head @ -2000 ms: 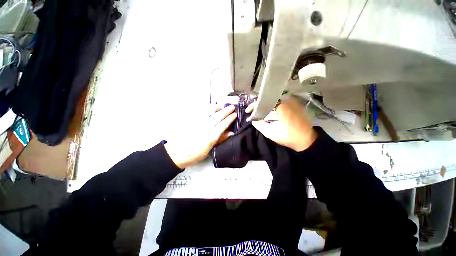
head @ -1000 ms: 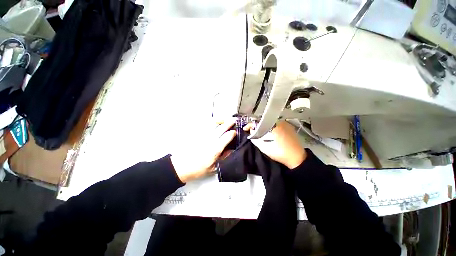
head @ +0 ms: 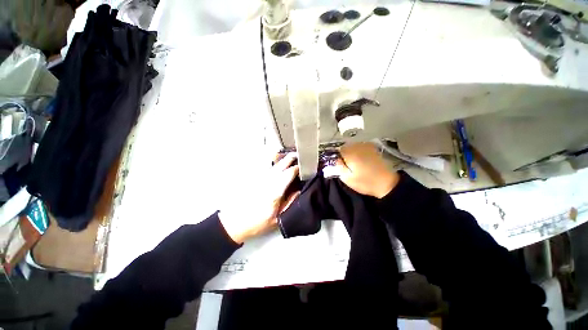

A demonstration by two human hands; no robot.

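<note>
A dark fabric piece (head: 306, 216) lies under the sewing machine's needle area and runs down over the table's front edge. My left hand (head: 261, 203) presses on the fabric's left side, fingertips close to the needle area. My right hand (head: 366, 169) holds the fabric on the right side, just right of the pale cover strip (head: 305, 129). The strip hides the needle and most of the presser foot. The off-white machine head (head: 387, 71) stands above, with a whitish knob (head: 351, 124) on its face.
A long black stack of cut pieces (head: 90, 122) lies at the table's left edge. Blue and yellowish pens (head: 465, 151) lie under the machine arm. Ruler marks run along the white table's front edge (head: 541, 222). A cluttered surface is at far left.
The view has shifted and turned, so the pale strip now appears upright in front of the needle. My hands stay by the needle, with the right hand's fingers a little differently placed.
</note>
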